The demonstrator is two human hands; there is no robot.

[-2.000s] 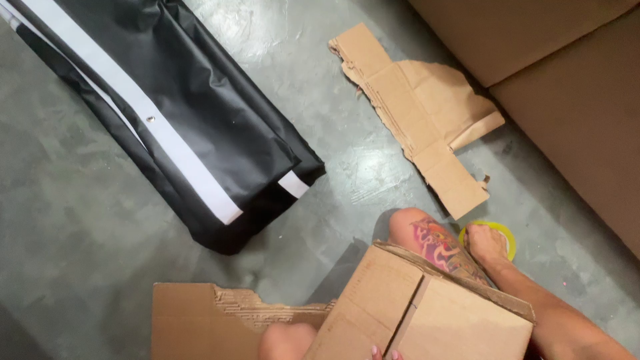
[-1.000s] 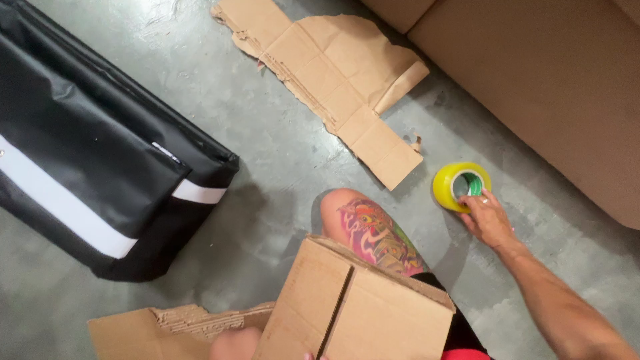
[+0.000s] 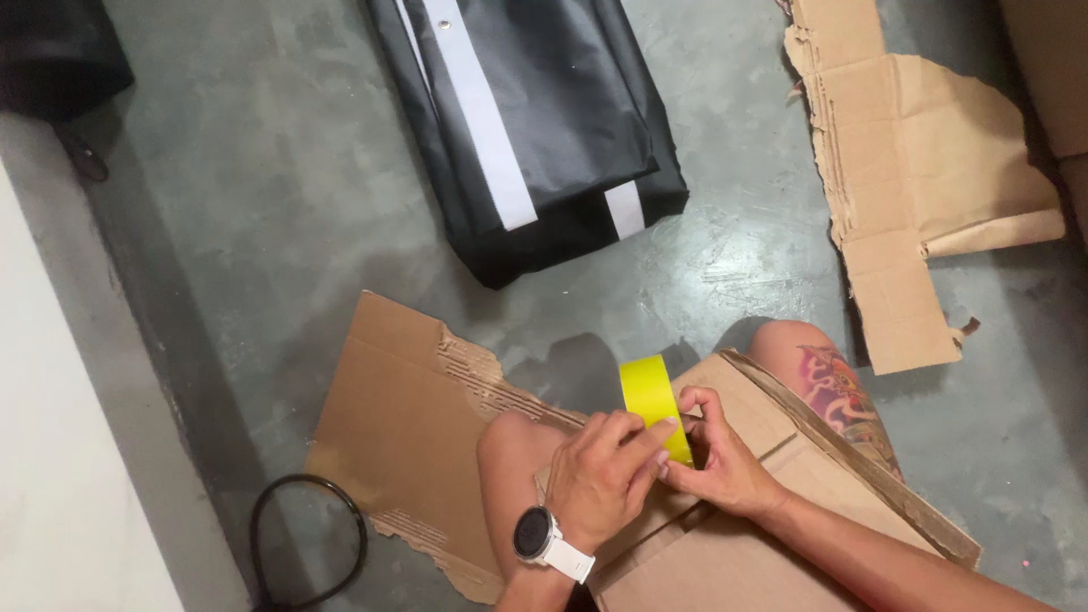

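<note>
A roll of yellow adhesive tape (image 3: 651,393) stands on edge between my two hands, above a cardboard box (image 3: 837,518) with flaps folded together on my lap. My right hand (image 3: 722,459) grips the roll from its right side, fingers at the core. With a white-strapped watch (image 3: 534,534) on the wrist, my left hand (image 3: 608,463) rests its fingertips on the tape's outer face near the lower end. Whether a tape end is lifted cannot be seen. Torn cardboard (image 3: 399,408) lies on the floor by my left knee.
A black bag with white strips (image 3: 569,102) lies on the grey floor ahead. Another torn cardboard piece (image 3: 884,195) is at the right, near a large brown box (image 3: 1050,76). A black cable loop (image 3: 365,544) lies lower left, beside a white surface (image 3: 59,408).
My right hand has lifted the yellow tape from the floor at the right and brought it over the box. My left hand has come up to the roll. The view has shifted left.
</note>
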